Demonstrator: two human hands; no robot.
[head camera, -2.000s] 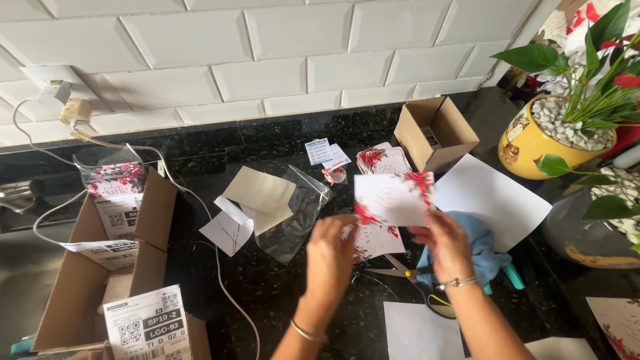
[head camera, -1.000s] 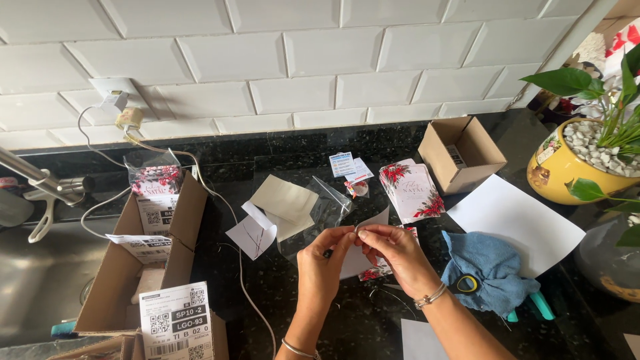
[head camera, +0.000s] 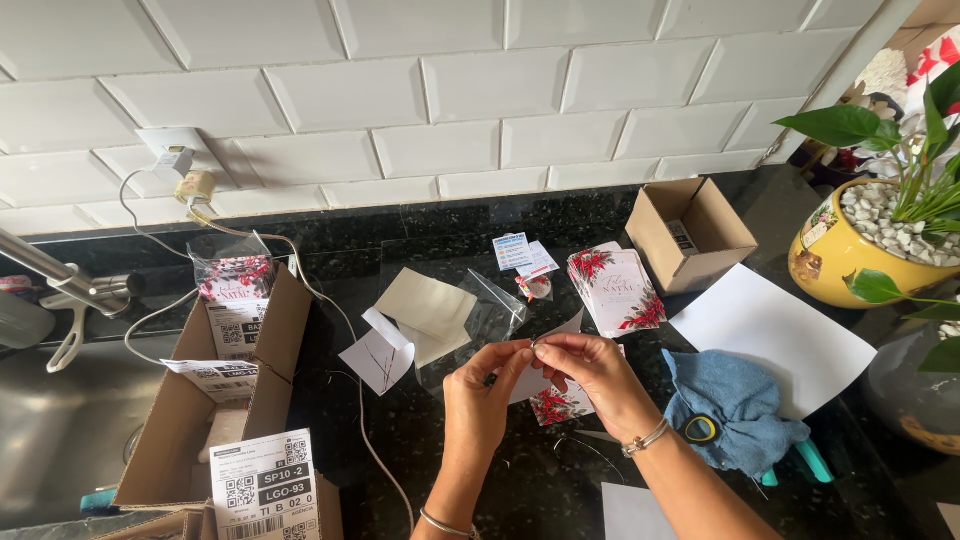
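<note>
My left hand (head camera: 480, 390) and my right hand (head camera: 589, 375) meet fingertip to fingertip over the dark stone counter. Between them they pinch something small and thin at the corner of a white sheet of paper (head camera: 525, 385); the fingers hide most of it. Just below the right fingers lies a printed floral card (head camera: 559, 405), partly covered. A stack of floral cards (head camera: 611, 292) sits beyond my right hand. Scissors (head camera: 596, 435) show only in part under the right wrist. A thin dark thread or wire (head camera: 592, 450) curves beside them.
An open cardboard box (head camera: 690, 236) stands near the tiled wall. White paper (head camera: 772, 337) and a blue cloth (head camera: 727, 405) lie right. Left are folded cream paper (head camera: 427, 304), a clear plastic bag (head camera: 495, 300), a cable (head camera: 360, 405), long boxes with labelled parcels (head camera: 277, 345) and the sink (head camera: 52, 412).
The floral card that my hands held up two seconds ago is no longer raised. My hands have come together at the fingertips. The stack of cards now shows its printed front.
</note>
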